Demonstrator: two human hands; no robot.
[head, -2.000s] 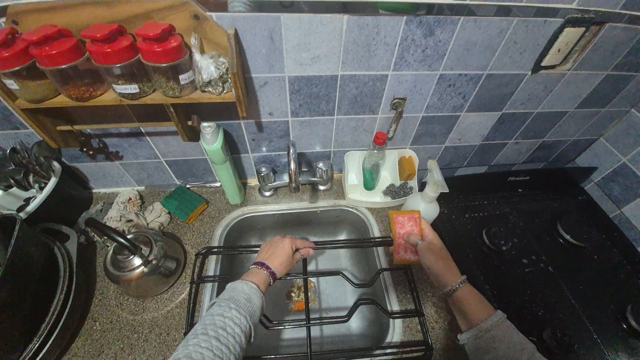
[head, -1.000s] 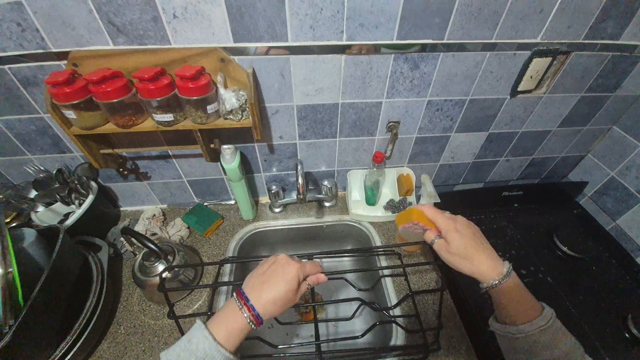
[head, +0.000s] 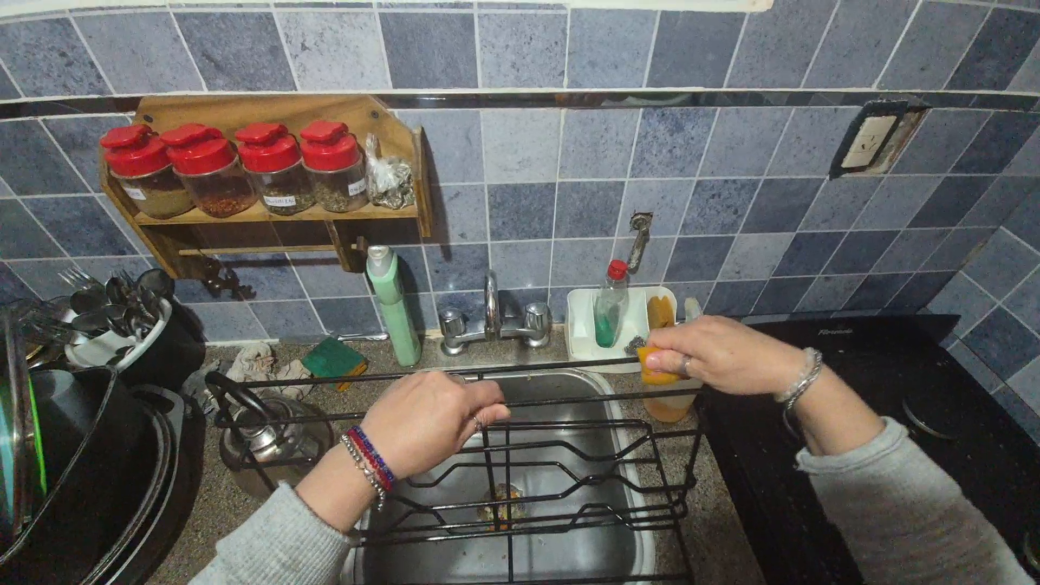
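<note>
Over the stainless steel sink [head: 569, 561], my left hand [head: 435, 414] grips a bar of the black wire stove grate [head: 569, 483], which is tilted across the basin. My right hand [head: 723, 357] pinches an orange sponge [head: 660, 367] at the grate's far right bar. Food scraps [head: 502, 505] lie around the drain, seen through the bars. Behind my right hand, a white caddy [head: 578, 325] holds a clear bottle with a red cap and green liquid [head: 609, 313]. A spray bottle [head: 670, 405] stands partly hidden below my right hand.
A metal kettle [head: 272, 443], a green scouring sponge [head: 335, 357] and rags [head: 256, 364] sit left of the sink. Behind it stand a tap [head: 491, 313] and a green bottle [head: 394, 313]. Dark pans and a cutlery holder [head: 154, 349] crowd the far left; a black stovetop [head: 845, 390] is at right.
The grate has been raised and tilted in my left hand's grip. My right hand has moved the sponge onto the grate's far bar. The view has tipped upward.
</note>
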